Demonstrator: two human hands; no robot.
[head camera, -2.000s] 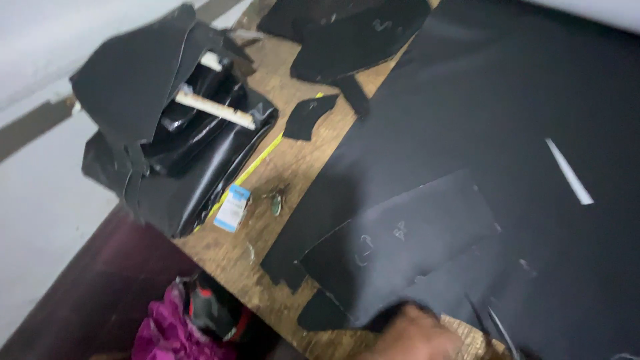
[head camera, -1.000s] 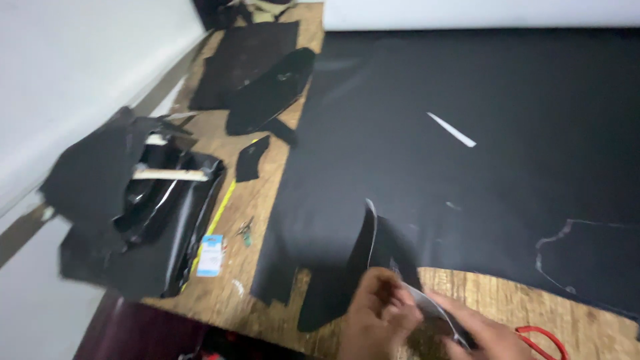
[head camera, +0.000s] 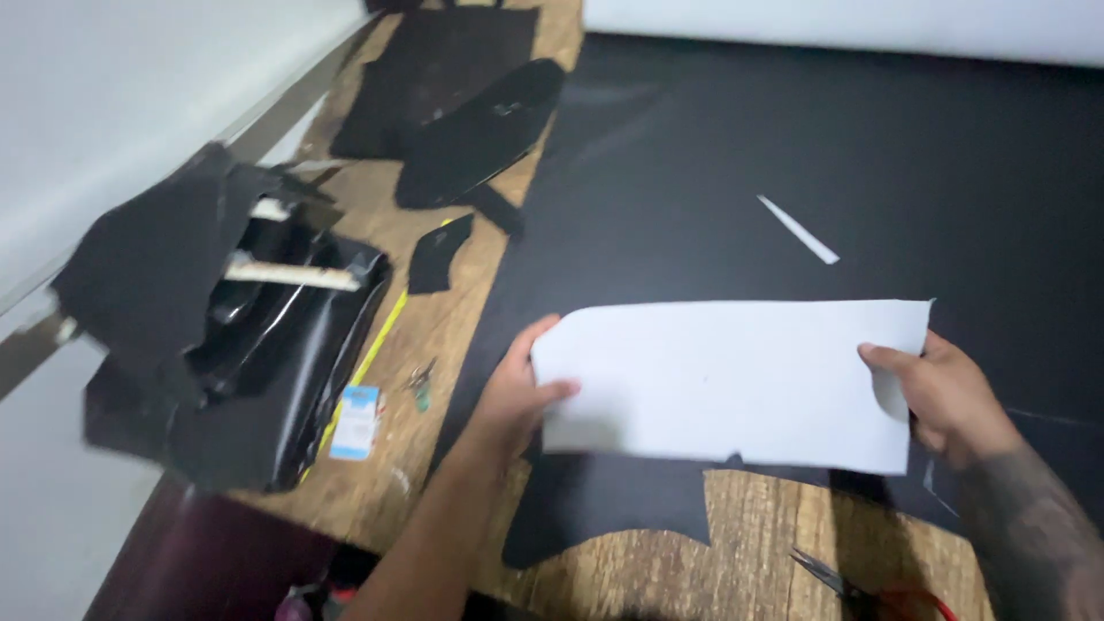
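Note:
Both hands stretch a white-faced, roughly rectangular sheet piece (head camera: 716, 388) between them, above the near edge of a large black sheet material (head camera: 673, 172). My left hand (head camera: 517, 388) grips its left end, thumb on the white face. At the right end, my right hand (head camera: 940, 388) pinches it with the thumb on top. Below the piece lies a black offcut (head camera: 612, 504) with a curved lower edge. Red-handled scissors (head camera: 849, 586) rest on the wooden table at the lower right, partly cut off by the frame. A thin white sliver (head camera: 798, 230) lies on the black sheet.
Folded black material (head camera: 233, 379) with pale strips is piled on the left. Beside it are a yellow tape measure (head camera: 379, 341), a blue-and-white packet (head camera: 354, 423) and small thread snips (head camera: 421, 384). Black cut pieces (head camera: 483, 129) lie on the wooden table (head camera: 457, 323) farther back.
My hands have moved apart and now spread out the piece, which was curled between them a second ago. Its white face shows. The scissors, near the hand two seconds ago, lie on the table.

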